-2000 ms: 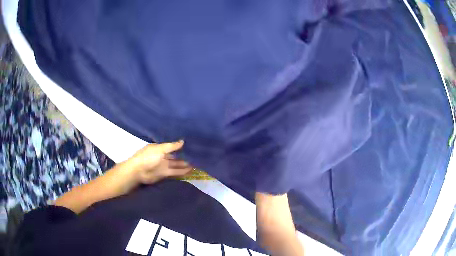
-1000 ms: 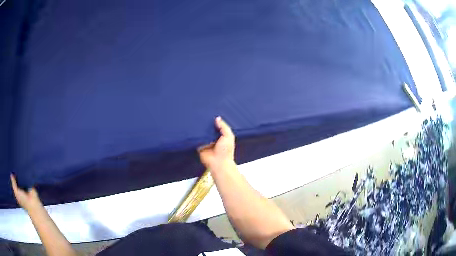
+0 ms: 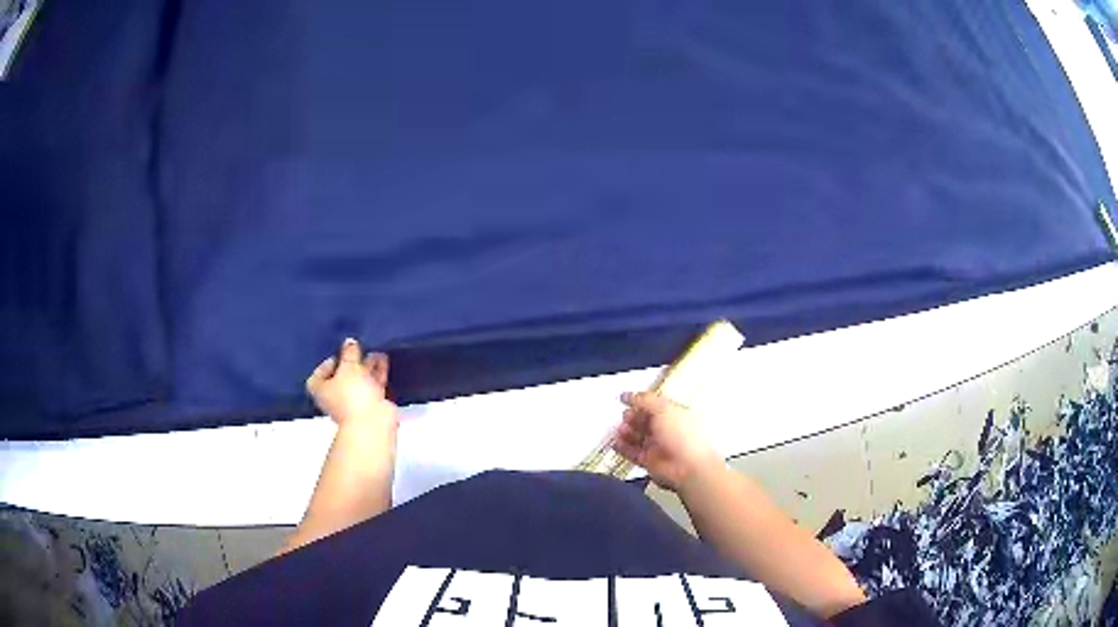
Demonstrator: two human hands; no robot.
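A navy fabric ply (image 3: 589,159) lies over the table, with a soft crease near the front. Its edge runs along the white table edge (image 3: 490,435), with a darker strip of the fabric lay (image 3: 515,371) showing beneath it. My left hand (image 3: 352,382) pinches the fabric edge between thumb and fingers. My right hand (image 3: 662,439) is at a yellow weight bar (image 3: 705,355), its fingers curled over the bar's lower part. The bar lies slanted, its upper end on the fabric edge and its lower end over the white table edge.
Dark and white fabric scraps (image 3: 1018,502) are heaped on the floor at the right, with more at the lower left. Another small bar (image 3: 1107,224) sits at the fabric's far right corner. A fold line runs down the fabric at the left.
The fabric that was bunched up at the right now lies spread. My left hand has moved right along the edge. My right hand has left the cloth for the bar, whose upper end is now on the fabric.
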